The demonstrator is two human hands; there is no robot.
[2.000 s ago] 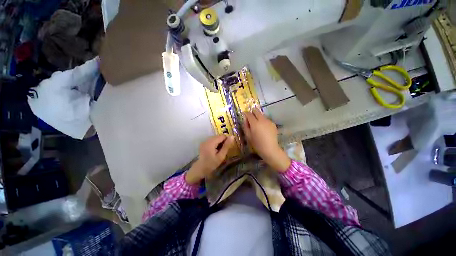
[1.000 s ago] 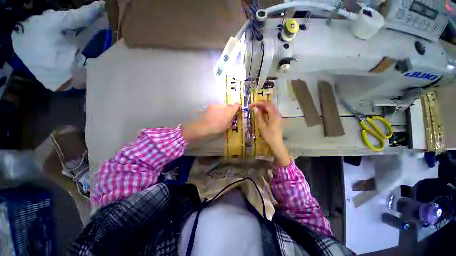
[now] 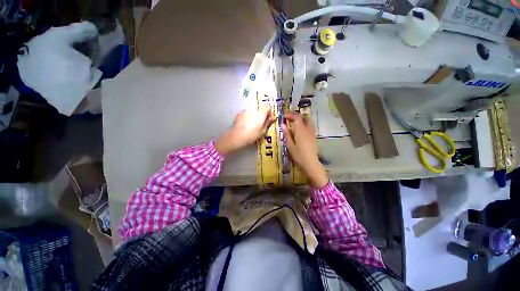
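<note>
My left hand (image 3: 246, 129) is at the left edge of the metal needle plate strip (image 3: 281, 149), with thumb and fingertips together over the yellow tape (image 3: 268, 163). My right hand (image 3: 302, 141) is just right of the strip, fingers bent and fingertips near the left ones. Whether either hand holds something small between the fingertips cannot be told. The presser foot area lies just beyond the fingertips under the sewing machine head (image 3: 365, 62). The lit lamp (image 3: 255, 75) is left of the needle. Two brown strips (image 3: 351, 120) lie flat to the right.
Yellow-handled scissors (image 3: 434, 151) lie at the right of the table. A large brown cloth (image 3: 202, 33) lies at the back left. A white cloth bundle (image 3: 57, 65) is at far left. A blue basket (image 3: 43, 256) stands low left. A bottle (image 3: 489, 237) lies at lower right.
The view has swung from tilted to nearly level. Both hands have moved up the strip towards the needle since two seconds ago. Over the last second they moved little.
</note>
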